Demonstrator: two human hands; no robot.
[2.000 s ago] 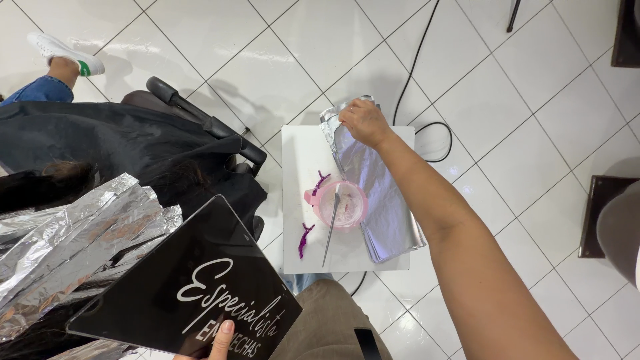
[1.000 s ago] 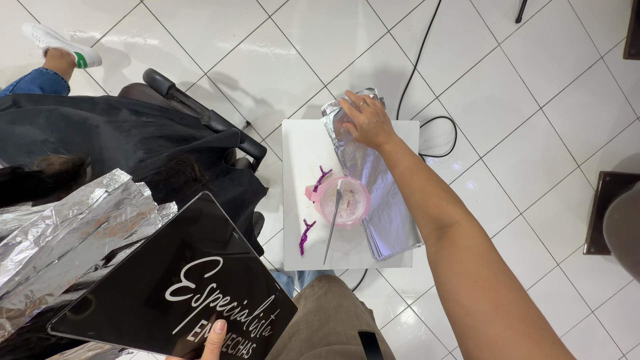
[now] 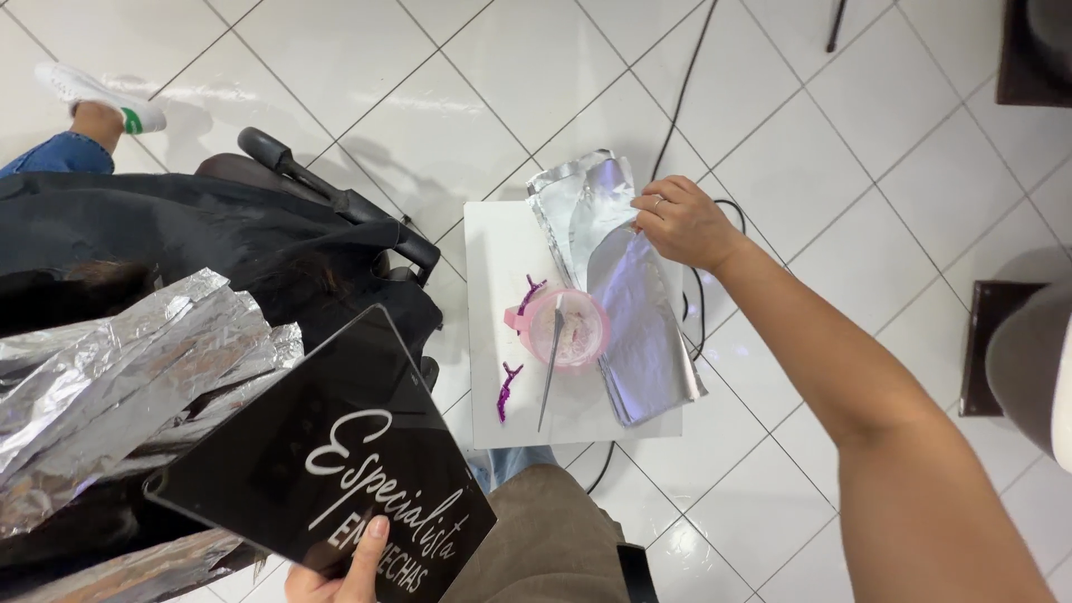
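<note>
My left hand [image 3: 347,569] grips the lower edge of a black board [image 3: 335,469] bearing white writing, its thumb on top. My right hand [image 3: 682,219] pinches the top sheet of a stack of aluminum foil sheets [image 3: 641,335], which bends up near its far end. The stack lies on a small white table [image 3: 494,243]. Beside the foil stands a pink plastic bowl [image 3: 605,322] with whitish contents, and a tint brush [image 3: 550,368] rests across it. Two purple hair clips, one [image 3: 529,295] by the bowl and one [image 3: 506,394] nearer me, lie to its left.
At the left, a seated person under a black cape [image 3: 167,218] has hair wrapped in foils [image 3: 109,394]. A black chair armrest [image 3: 352,201] reaches toward the table. A black cable [image 3: 682,92] runs over the tiled floor behind and beside the table. Dark furniture bases [image 3: 988,343] stand at right.
My right hand has moved from the far end of the foil stack to its right side, and the top sheet is now lifted and bent. My left hand still holds the board.
</note>
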